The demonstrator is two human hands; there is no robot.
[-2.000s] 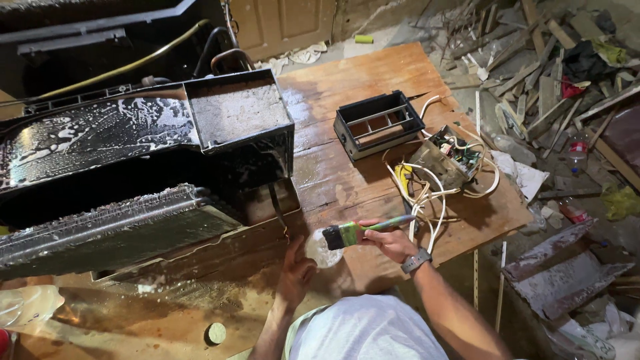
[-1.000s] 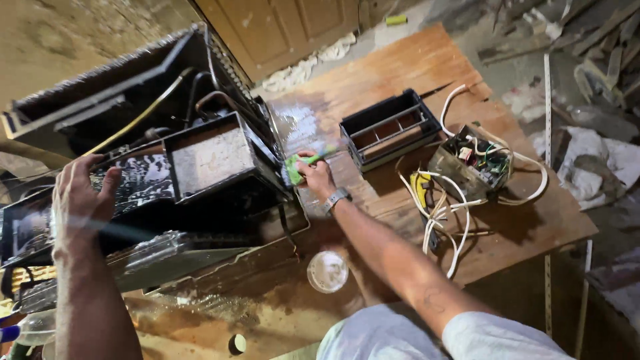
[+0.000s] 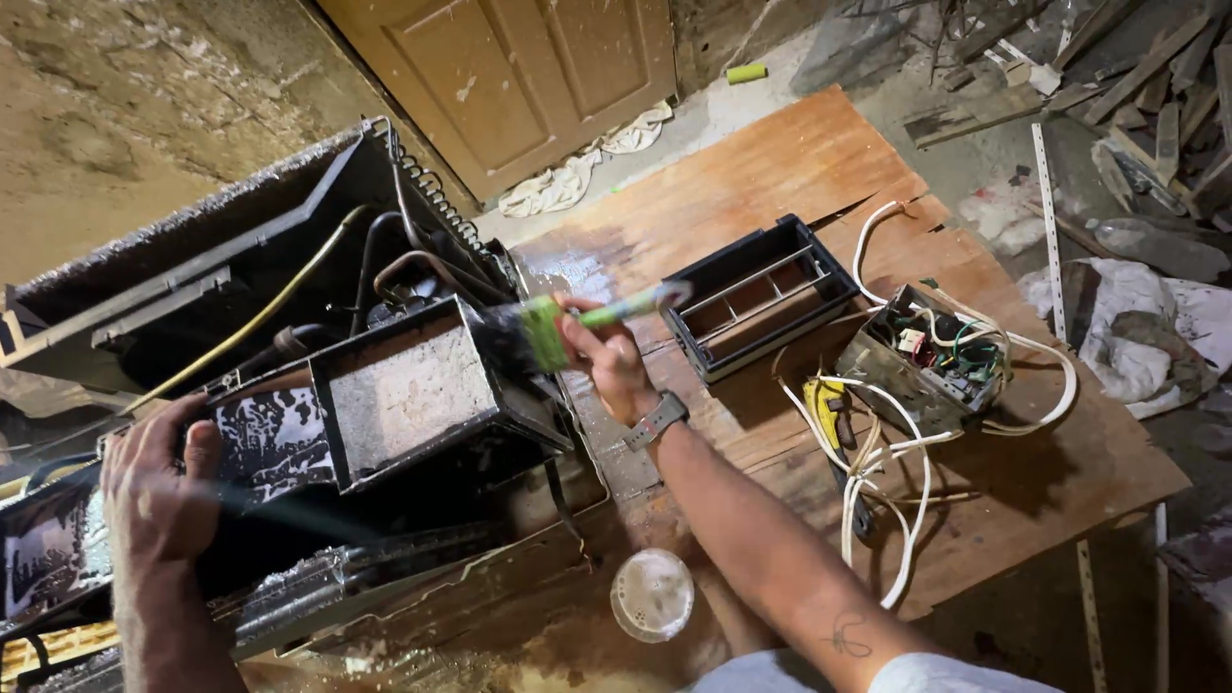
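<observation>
My right hand [image 3: 611, 366] grips a green-handled paintbrush [image 3: 549, 332], its dark bristles blurred against the right end of the black housing of an air conditioner's inner unit [image 3: 414, 395]. My left hand [image 3: 164, 481] rests on the housing's wet, foam-streaked top at the left, fingers over its far edge. Behind it are bent copper tubes [image 3: 423, 265] and a yellow tube [image 3: 260, 313]. A round container of foamy liquid [image 3: 653, 595] stands near my right forearm.
On the plywood board [image 3: 1039, 481] lie a black rectangular frame [image 3: 760, 298], an opened metal box with wiring [image 3: 924, 356], a yellow-handled tool [image 3: 828, 414] and looped white cables [image 3: 924, 500]. A wooden door [image 3: 510, 77] stands behind; scrap wood [image 3: 1155, 115] lies at the right.
Two seconds ago both hands were near the foamy container. My left hand has moved onto the housing at the left, and my right hand has carried the brush to the housing's right end.
</observation>
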